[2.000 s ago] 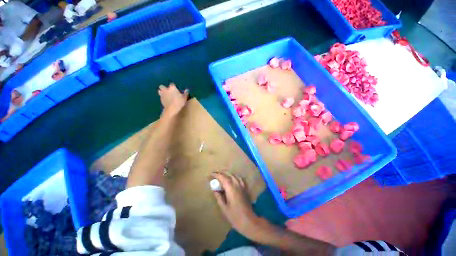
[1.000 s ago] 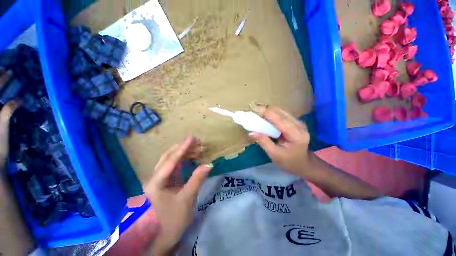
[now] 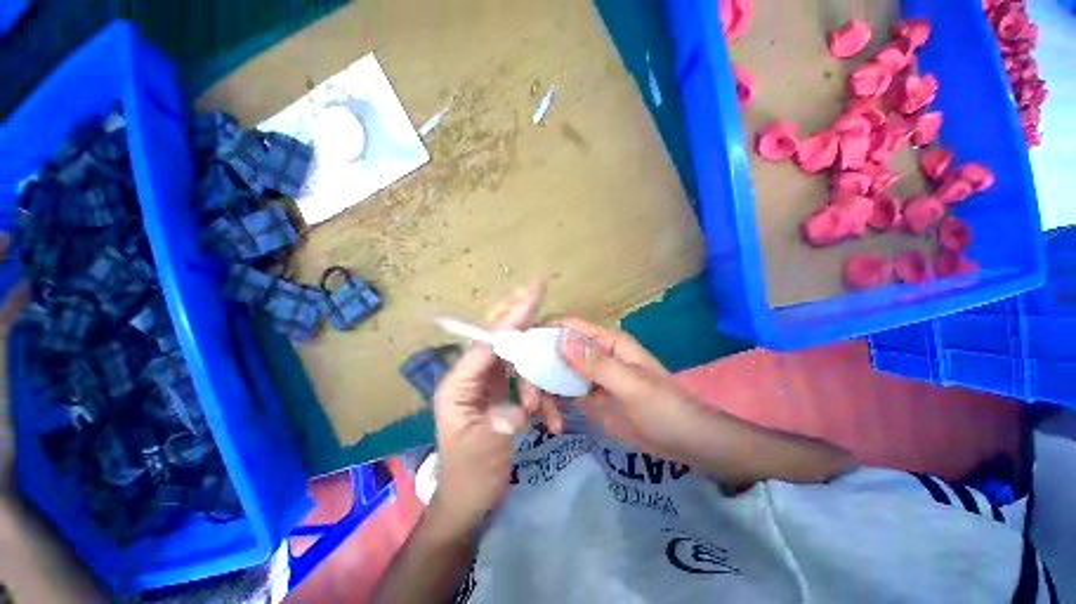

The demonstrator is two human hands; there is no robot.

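Note:
My right hand point(image 3: 608, 372) grips the white glue bottle point(image 3: 552, 361), its pale nozzle pointing left over the mat. My left hand point(image 3: 478, 407) is just left of the bottle, fingers curled and slightly blurred. A plaid piece point(image 3: 427, 371) sticks out from the left hand's fingers near the mat's front edge; the grip on it is partly hidden. The nozzle passes above this piece; contact cannot be told. Several plaid pieces point(image 3: 254, 228) lie heaped on the left of the cardboard mat point(image 3: 602, 224). One with a dark loop point(image 3: 352, 299) lies at the heap's front.
A blue bin point(image 3: 195, 319) of plaid pieces stands left. A blue tray point(image 3: 720, 177) with red pieces point(image 3: 867, 142) stands right. A white card point(image 3: 395, 142) with a round pale item and thin slivers point(image 3: 544, 104) lie on the mat. Another person's arm point(image 3: 35, 555) enters at far left.
My hands have come together at the mat's front edge, the bottle moving left and down. A plaid piece now shows at my left hand, which was open before. Earlier, the left arm reached far across the bench.

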